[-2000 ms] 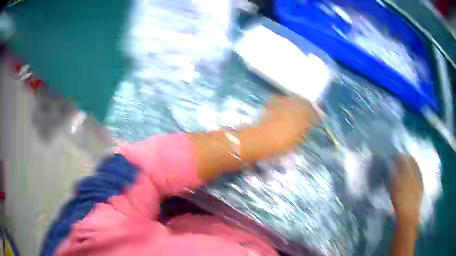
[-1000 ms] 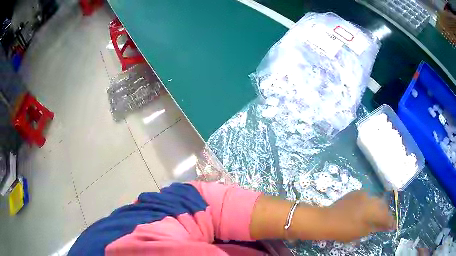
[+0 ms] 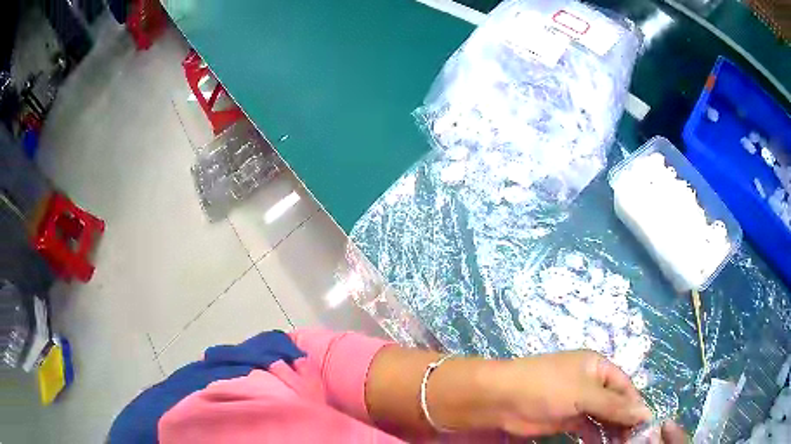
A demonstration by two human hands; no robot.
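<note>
My left hand (image 3: 577, 397), with a bangle on the wrist, reaches in from the bottom left. Its thumb and fingers pinch a small pale piece (image 3: 643, 430) at the bottom edge. Of my right hand (image 3: 673, 433) only a fingertip or two shows there, touching or close to that piece; the rest is cut off. A loose pile of small white discs (image 3: 585, 312) lies on clear sheeting (image 3: 421, 247) just beyond my left hand. A clear tub of white parts (image 3: 672, 217) stands beyond, to the right. A thin tan stick (image 3: 699, 329) lies against its near end.
A large clear bag of white parts (image 3: 529, 113) lies left of the tub. A blue bin (image 3: 737, 147) holding white pieces is at the right. A white slip (image 3: 716, 408) and a heap of frosted pieces (image 3: 772, 429) are at the lower right. Red stools (image 3: 65, 234) stand on the floor.
The view has swung from the blurred first frame. Since the second frame, my left hand has drawn back from beside the stick towards the bottom edge, its fingertips now by my right hand.
</note>
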